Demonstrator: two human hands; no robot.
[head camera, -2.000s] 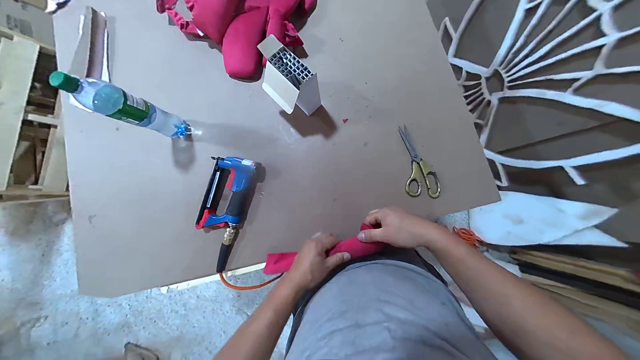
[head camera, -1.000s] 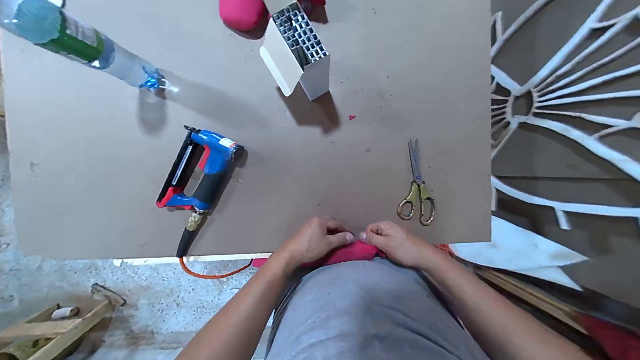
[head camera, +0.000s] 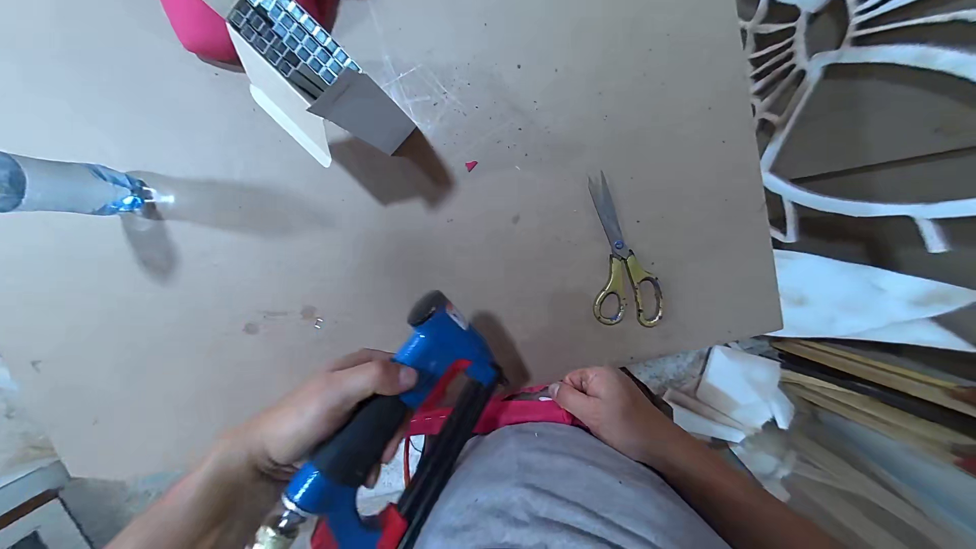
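A blue and red pneumatic stapler (head camera: 442, 351) is gripped around its black handle by my left hand (head camera: 335, 412), its head pointing up and its magazine slanting over the red fabric. My right hand (head camera: 606, 404) pinches the right end of the folded red fabric strip (head camera: 526, 412), which lies across the front of my body at the table edge. The stapler hides part of the strip's left side. Gold-handled scissors (head camera: 621, 259) lie on the table with their blades slightly apart, above my right hand.
An opened carton of staple strips (head camera: 366, 110) stands at the upper left, near more red fabric (head camera: 202, 30). A plastic bottle (head camera: 69, 185) lies at the left. Tiny scraps dot the brown tabletop (head camera: 488, 252). White lattice frames (head camera: 862, 202), cloth and wood strips sit at the right.
My left hand has left the red fabric and taken hold of the stapler, which lay on the table at the left. My right hand remains on the fabric. The view has moved closer to the table.
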